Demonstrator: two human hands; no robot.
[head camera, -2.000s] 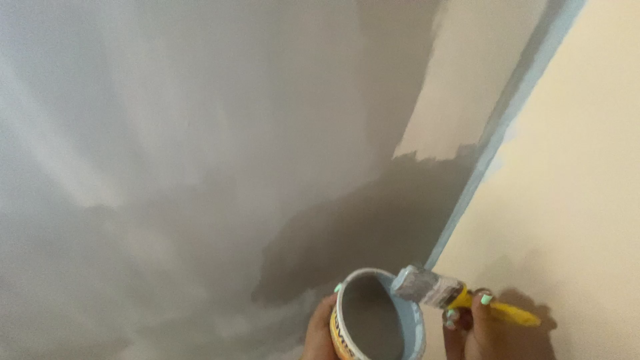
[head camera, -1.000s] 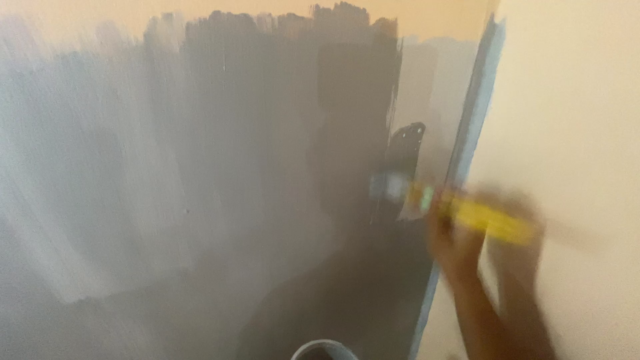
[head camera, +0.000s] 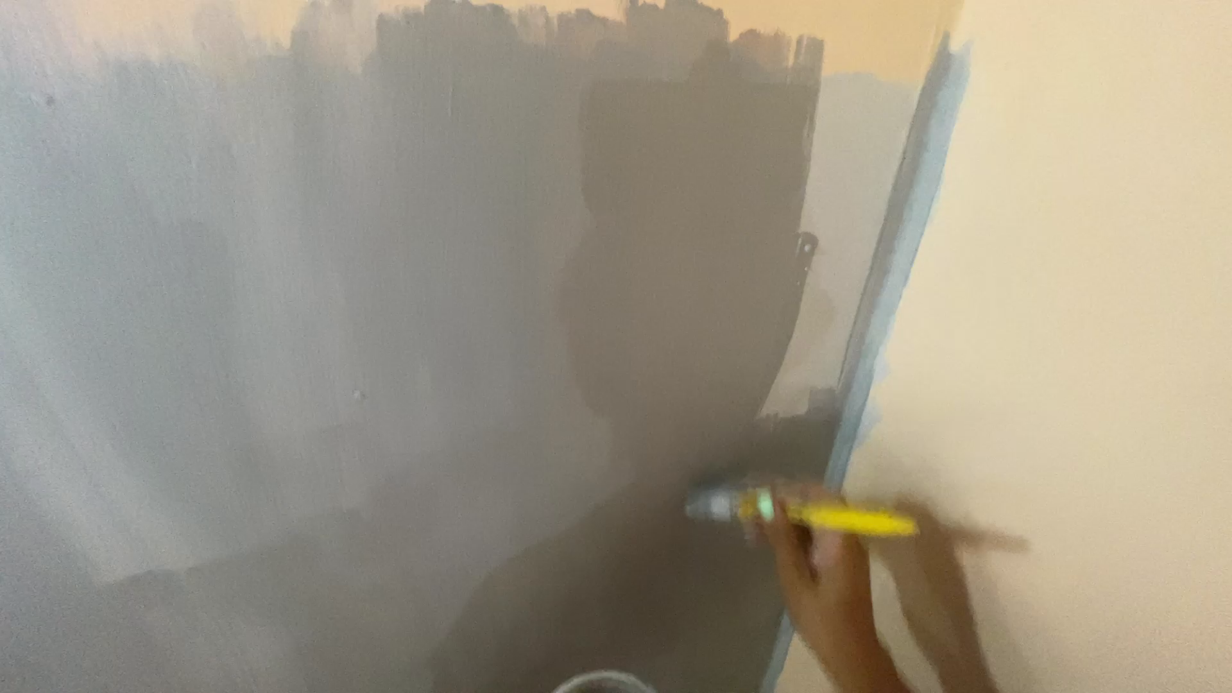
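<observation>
My right hand (head camera: 818, 553) grips a paintbrush with a yellow handle (head camera: 857, 520). The brush's bristles (head camera: 707, 503) point left, at the grey-painted wall (head camera: 462, 289), near the corner; motion blurs them, and whether they touch the wall I cannot tell. At the bottom edge shows only the rim of a paint container (head camera: 604, 681). My left hand is out of view. A small dark wet patch (head camera: 807, 248) marks the right edge of the darker paint.
A grey-blue painted strip (head camera: 890, 250) runs down the corner. Right of it stands a cream wall (head camera: 1088, 289) bearing the shadow of my arm and brush. An unpainted yellowish band (head camera: 866, 34) lies above the ragged grey edge.
The brush was at the container's rim two seconds ago, then up on the wall beside the lighter strip; now it is lower. Darker paint covers more of that strip. My left hand has left view.
</observation>
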